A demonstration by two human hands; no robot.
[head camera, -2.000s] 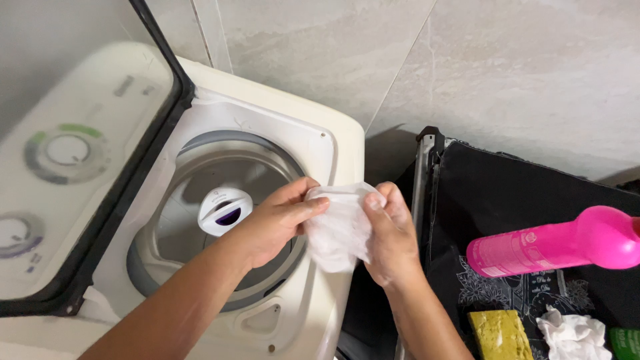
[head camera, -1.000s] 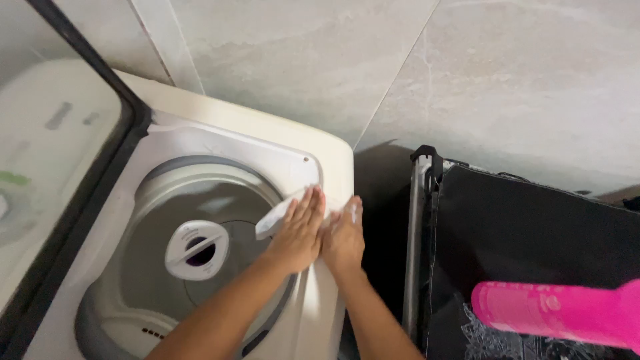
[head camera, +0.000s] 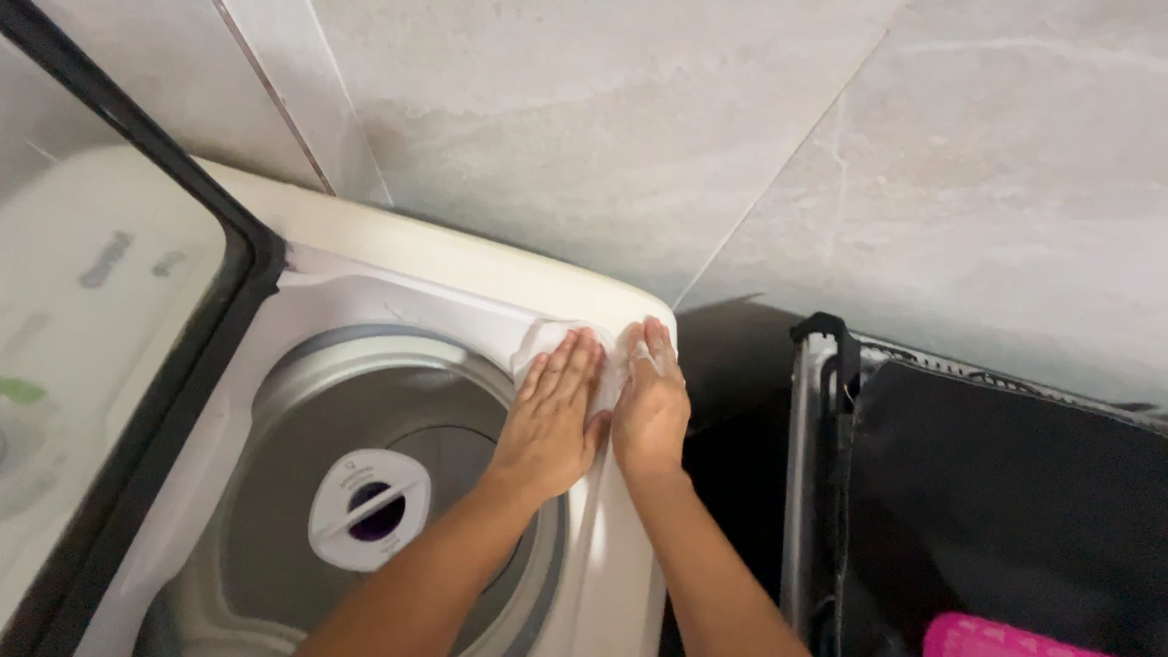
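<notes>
A white cloth [head camera: 545, 339] lies over the inner edge near the back right corner of a top-loading washing machine [head camera: 438, 251]. My left hand [head camera: 552, 415] presses it flat against the rim, fingers stretched and close together. Close beside it, my right hand [head camera: 652, 397] rests on the outer corner of the rim, with part of the white cloth under and between its fingers. Below and left of my hands is the open drum [head camera: 347, 411], with a white and purple agitator cap [head camera: 370, 509] in its middle.
The raised clear lid with a black frame [head camera: 251, 260] stands at the left. A tiled wall [head camera: 584, 137] runs behind the machine. Right of a dark gap is a black panel with a metal edge [head camera: 1004, 484], with part of a pink bottle [head camera: 985, 639] at the bottom.
Two seconds ago both hands held the cloth up over the machine's right rim; now they press it onto the rim. Since one second ago they are nearer the back corner. The view has shifted.
</notes>
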